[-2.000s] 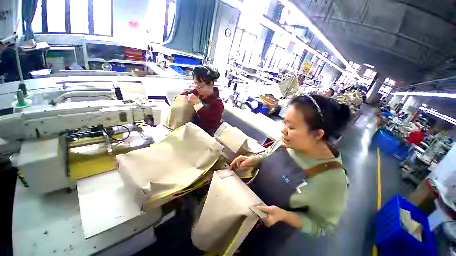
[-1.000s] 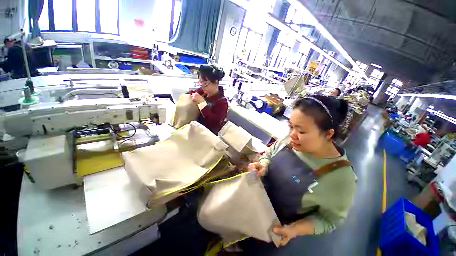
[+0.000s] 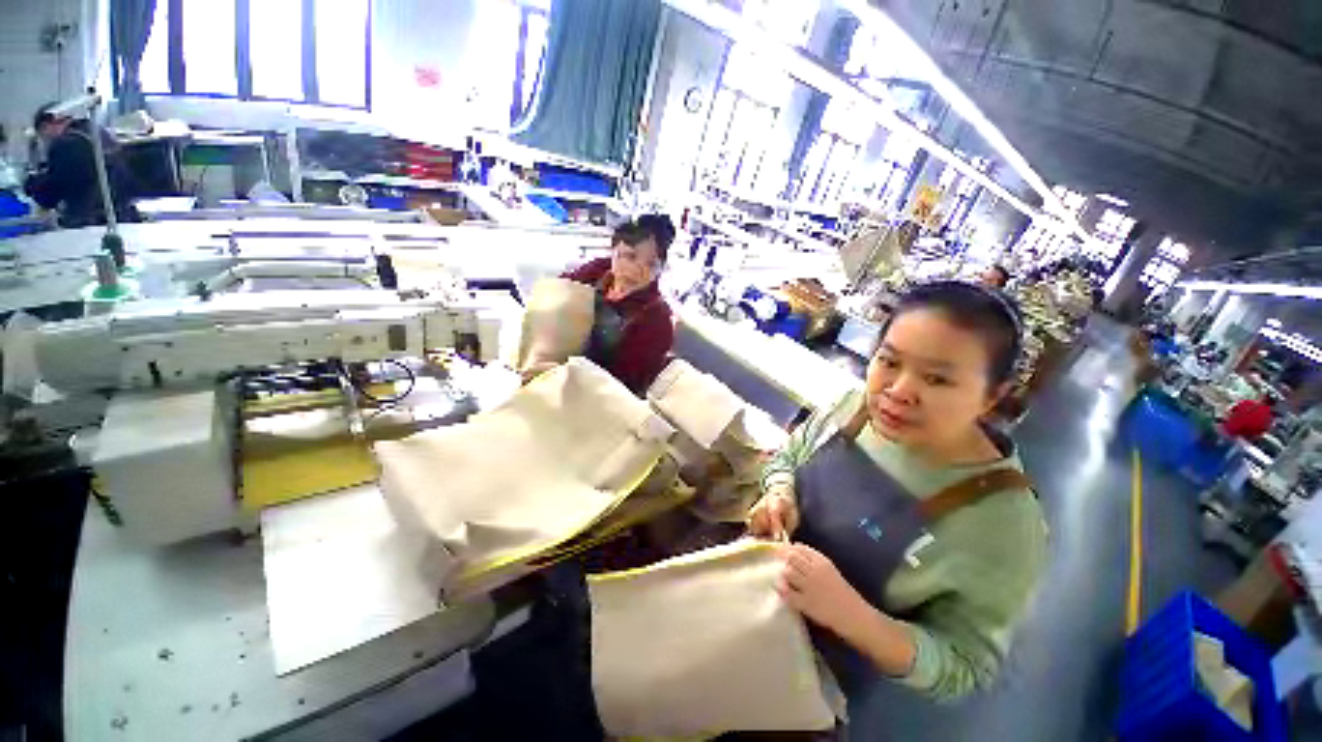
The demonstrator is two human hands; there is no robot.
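Note:
Neither of my hands shows. A stack of beige bag panels (image 3: 522,457) with yellow edges lies on the corner of the white machine table (image 3: 160,638), nearest in front of me. A co-worker in a grey apron (image 3: 855,500) holds another beige panel (image 3: 711,638) by its yellow top edge with both hands, at the lower middle. The pattern sewing machine (image 3: 276,341) stands at the left, its yellow clamp plate (image 3: 308,471) under the arm. A flat white board (image 3: 348,580) lies in front of the plate.
A second person in dark red (image 3: 638,334) holds a beige piece (image 3: 555,326) behind the stack. More beige panels (image 3: 711,413) lie between the two people. A blue crate (image 3: 1196,674) stands on the floor at the lower right, beside the aisle's yellow line (image 3: 1135,544). A thread cone (image 3: 109,283) stands behind the machine.
The apron wearer's panel has turned and hangs flatter, with both hands now close together on its top edge. That person's face and the second person's face have turned toward me. The view has shifted slightly left.

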